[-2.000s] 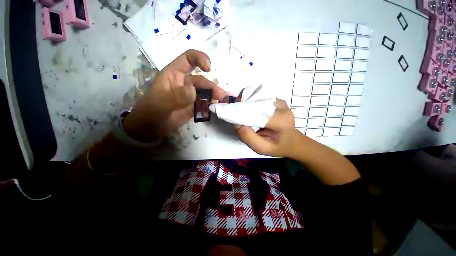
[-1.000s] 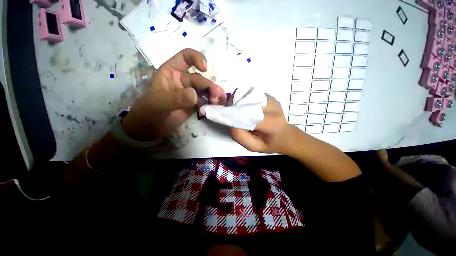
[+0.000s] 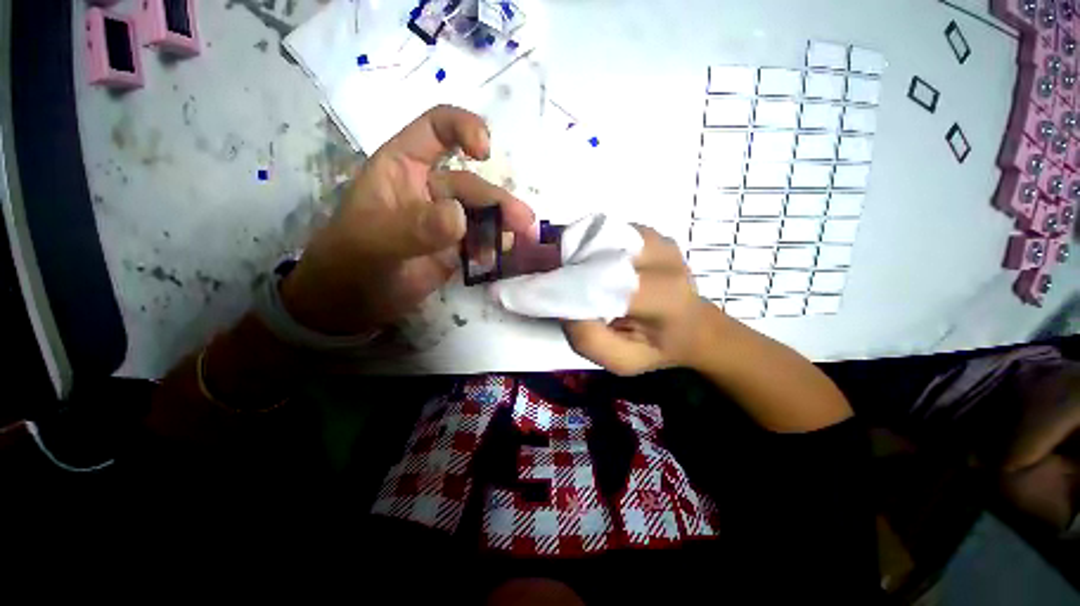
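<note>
My left hand (image 3: 409, 225) holds a dark-bordered screen window (image 3: 482, 245) upright between thumb and fingers, above the bench; skin shows through its clear middle. My right hand (image 3: 645, 302) holds a crumpled white wipe (image 3: 577, 272) over its fingers, just right of the window. Between the hands is a dark reddish piece (image 3: 535, 257) with a small blue spot at its top; the wipe and fingers hide part of it, and I cannot tell for certain what it is.
A grid of windows (image 3: 776, 178) lies right of centre, with three loose windows (image 3: 924, 94) beyond. Pink cameras (image 3: 1030, 178) stand far right, others (image 3: 115, 50) top left. White paper (image 3: 344, 59) bears blue bits and a dark frame. Another person's arm (image 3: 1042, 414) shows lower right.
The wipe has moved right, off the window, which now shows in full in my left fingers. The other person's arm at lower right has shifted.
</note>
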